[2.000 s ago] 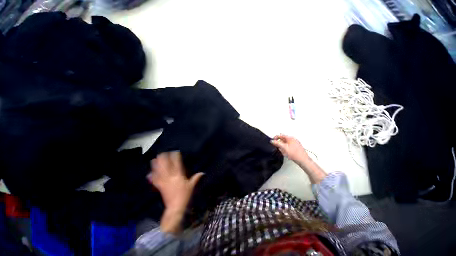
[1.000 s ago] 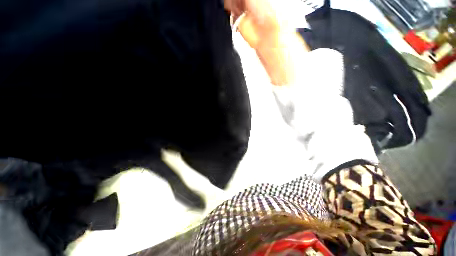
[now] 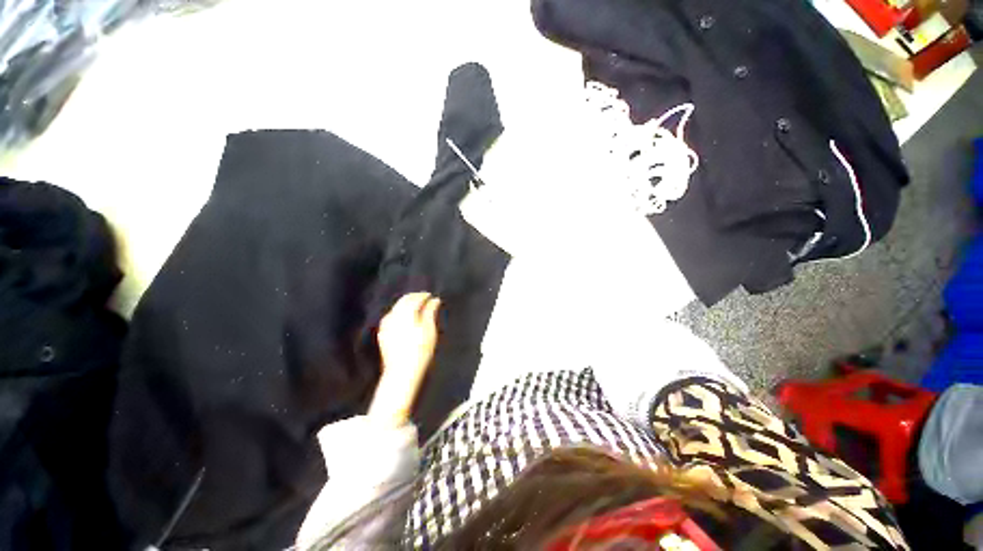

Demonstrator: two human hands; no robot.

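A black garment (image 3: pixel 270 269) lies spread on the pale table in front of me, with a narrow part pointing away. A short white length of drawcord (image 3: pixel 464 159) shows at that narrow part. My left hand (image 3: pixel 410 328) is on the garment near its right side, fingers bent onto the bunched cloth and seemingly pinching it. My right hand (image 3: pixel 490 212) is washed out by glare near the lower end of the cord; its fingers and grip cannot be made out. A thin pale strand (image 3: pixel 185 504) shows on the cloth at the lower left.
A tangled white cord bundle (image 3: pixel 652 161) lies at the right beside black garments with buttons (image 3: pixel 755 129), where a cord end (image 3: pixel 860 205) hangs. Another black garment (image 3: pixel 49 323) is at the far left. A red stool (image 3: pixel 862 414) stands on the floor at right.
The garment that filled the upper left now lies lower and flatter. My left hand has come into clear view on it. The view has shifted, and the cord bundle shows again.
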